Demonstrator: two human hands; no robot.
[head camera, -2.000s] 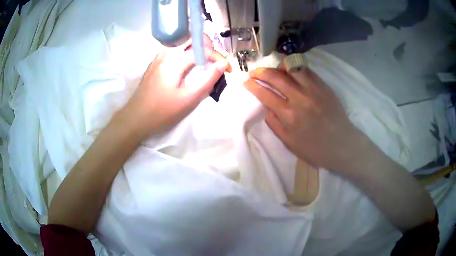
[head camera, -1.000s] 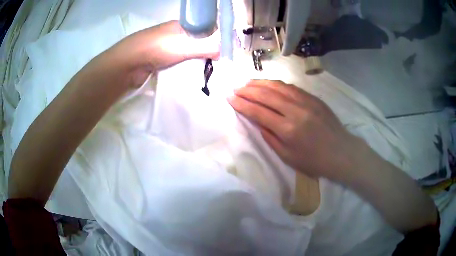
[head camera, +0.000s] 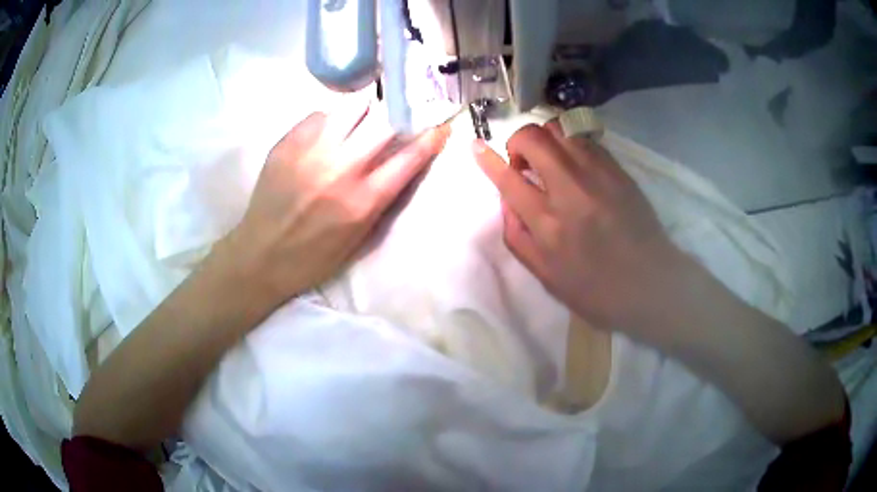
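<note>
The white garment piece (head camera: 385, 384) covers the table under both hands. The presser foot (head camera: 481, 120) stands between my hands. My left hand (head camera: 332, 192) lies on the cloth left of the foot, fingertips at the cloth edge by the foot. My right hand (head camera: 577, 211) is on the cloth just right of and below the foot, index fingertip close to it, other fingers curled. Whether either hand pinches the cloth is lost in glare. A cream facing strip (head camera: 588, 365) curves out below my right hand.
The sewing machine head (head camera: 532, 48) is at the top, with a grey-blue lamp or guard (head camera: 341, 43) to its left. A cream round knob (head camera: 580, 122) sits above my right hand. Cream-white cloth (head camera: 58, 240) is heaped at the left.
My left hand has come down and right to beside the foot. My right hand has moved slightly up, closer to the foot. The small black strip no longer shows by the left fingers.
</note>
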